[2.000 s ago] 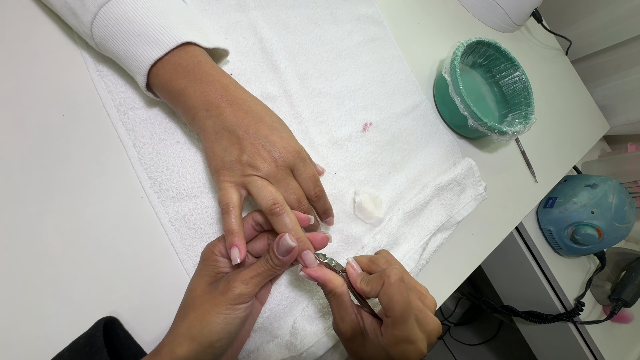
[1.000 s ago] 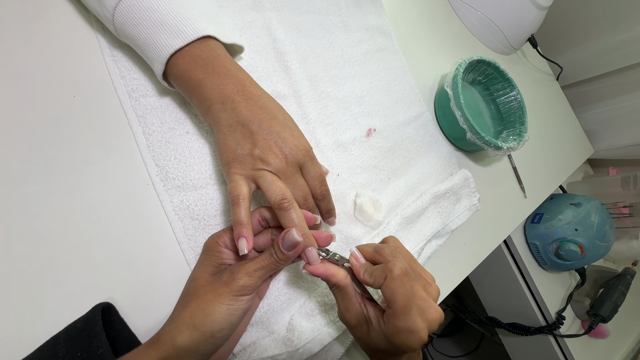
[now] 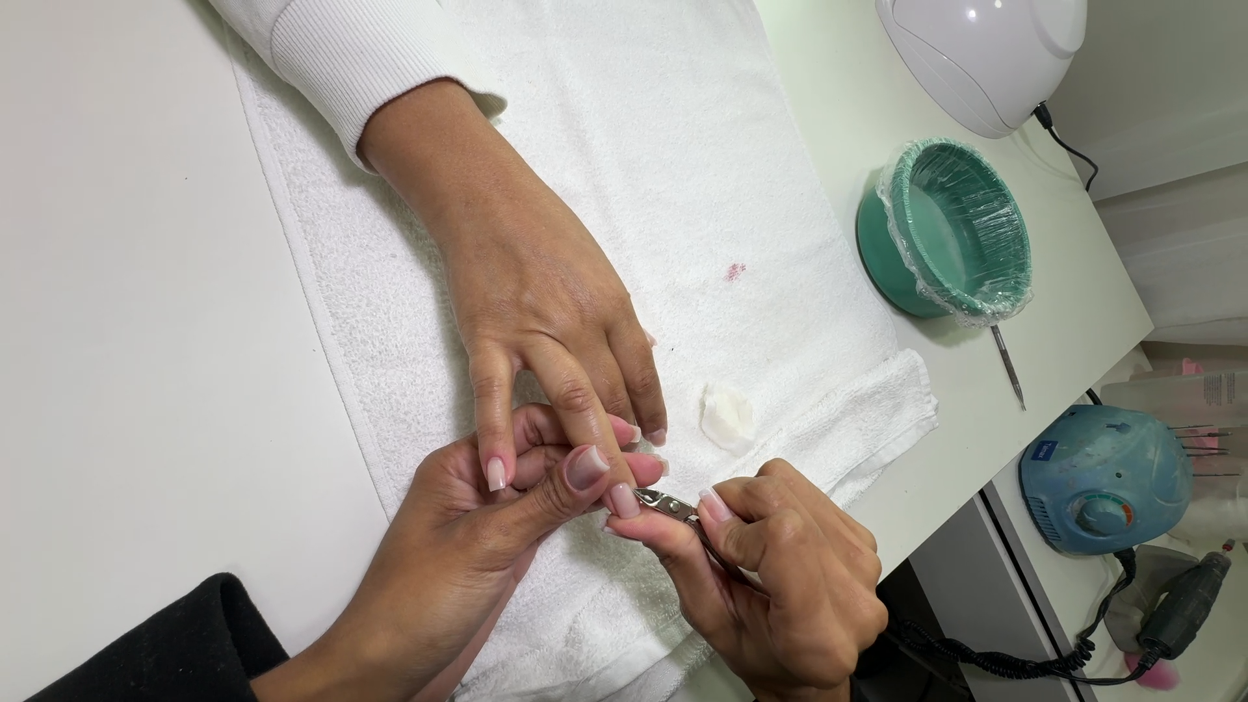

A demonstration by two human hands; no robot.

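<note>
Another person's hand (image 3: 546,263), in a white ribbed cuff (image 3: 361,73), lies palm down over a white terry towel (image 3: 624,127). My left hand (image 3: 497,517) is closed around one finger of that hand, thumb on top near the fingertip. Metal cuticle nippers (image 3: 673,506) are in my right hand (image 3: 780,575), with their tips against the skin beside the nail of the held finger. Whether the jaws are closed cannot be made out. A cotton pad (image 3: 726,416) rests on the towel near the person's other fingertips.
A green bowl (image 3: 877,258) lined with clear plastic stands right of the towel, a slim metal tool (image 3: 1008,368) beside it. Behind is a white rounded device (image 3: 985,49). At the right are a blue nail drill unit (image 3: 1107,478), its dark handpiece (image 3: 1185,604) and coiled cord.
Both my hands keep their hold on the finger and the nippers. The nippers have shifted slightly about the nail's side. The view has moved a little.
</note>
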